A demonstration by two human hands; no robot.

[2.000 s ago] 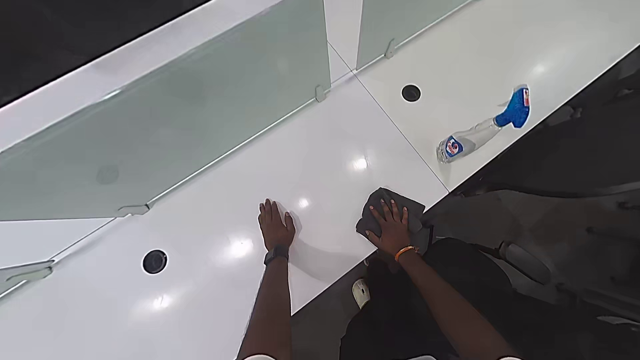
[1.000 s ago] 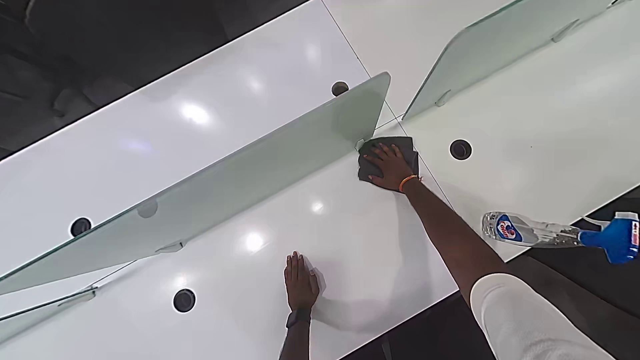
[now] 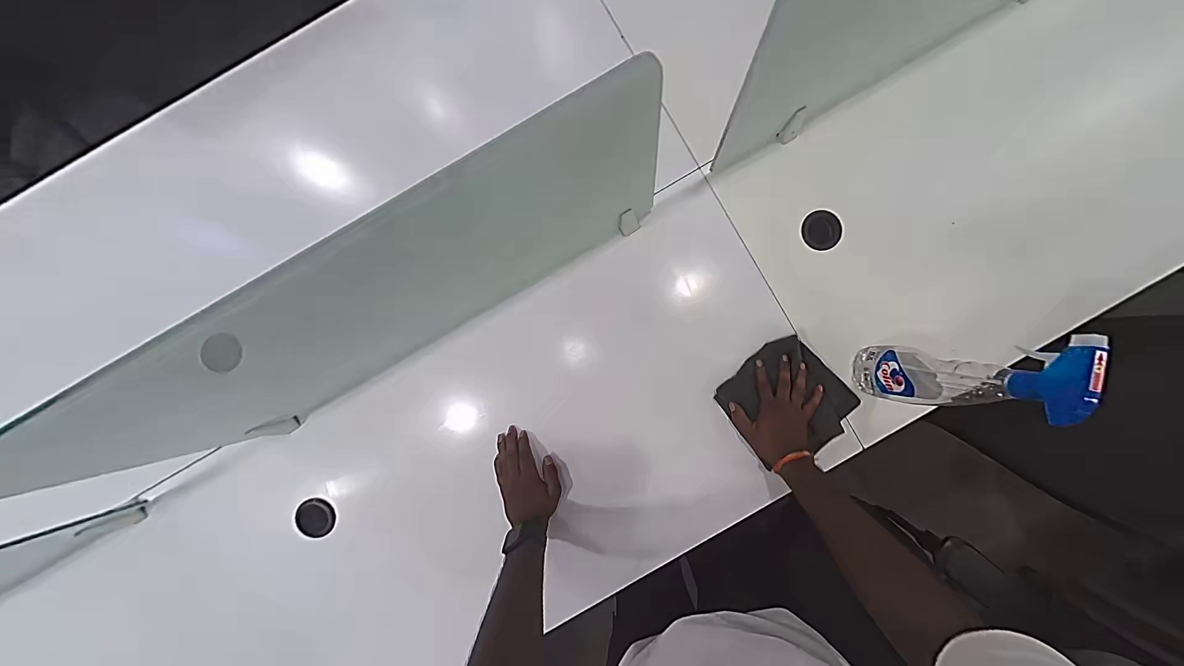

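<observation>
My right hand [image 3: 780,416] lies flat with spread fingers on a folded dark grey cloth [image 3: 834,384], pressing it to the white desktop [image 3: 629,370] near the front edge, over the seam between two desk sections. My left hand [image 3: 527,478] rests palm down on the same desktop, further left, with nothing in it. Right of the cloth, a clear Colin spray bottle [image 3: 934,377] with a blue trigger head lies on its side, its head reaching past the desk edge.
A frosted glass divider [image 3: 481,213] on small clamps runs behind my hands; another glass divider [image 3: 814,65] stands at the upper right. Round black cable grommets [image 3: 315,517] [image 3: 821,230] sit in the desktops. Dark chairs are partly visible below the front edge.
My right hand and the cloth were up by the divider's end a second ago and are now back near the front edge. My left hand still rests on the desktop.
</observation>
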